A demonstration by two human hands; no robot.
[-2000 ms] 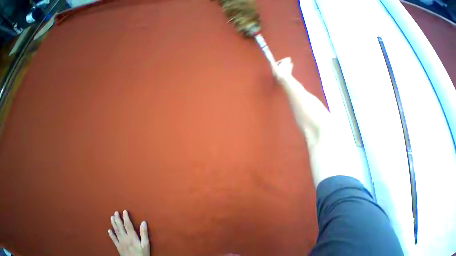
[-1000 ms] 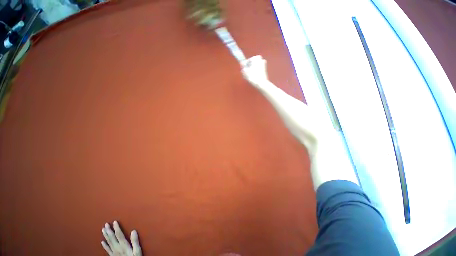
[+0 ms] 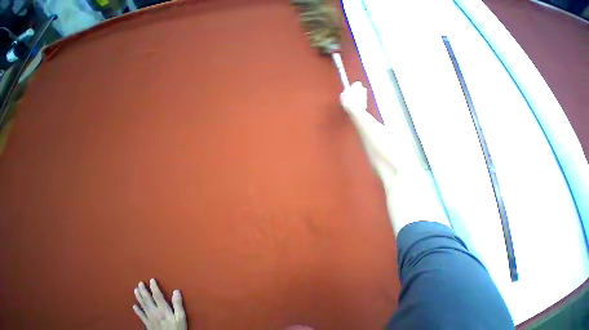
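Note:
A rust-red fabric ply (image 3: 194, 161) covers most of the table, mostly flat, with faint creases near the middle and lower right. My right hand (image 3: 354, 97) is shut on the whitish handle of a feather duster (image 3: 321, 29). The duster's brown feathers lie over the far right part of the cloth, cut off by the top edge of the picture. My left hand (image 3: 160, 310) rests flat on the cloth near the lower edge, fingers spread, holding nothing; its wrist is cut off by the picture's edge.
White paper (image 3: 439, 116) runs along the right side. A thin dark strip (image 3: 480, 135) lies lengthwise on it. Darker red cloth (image 3: 536, 51) shows beyond the paper. A metal rail (image 3: 22, 74) and blurred items stand at the far left. Green floor shows at the lower right corner.
My right hand has swung the duster left, then back right towards the paper. My left hand stays flat on the cloth. The view has shifted, so the paper and strip appear further left.

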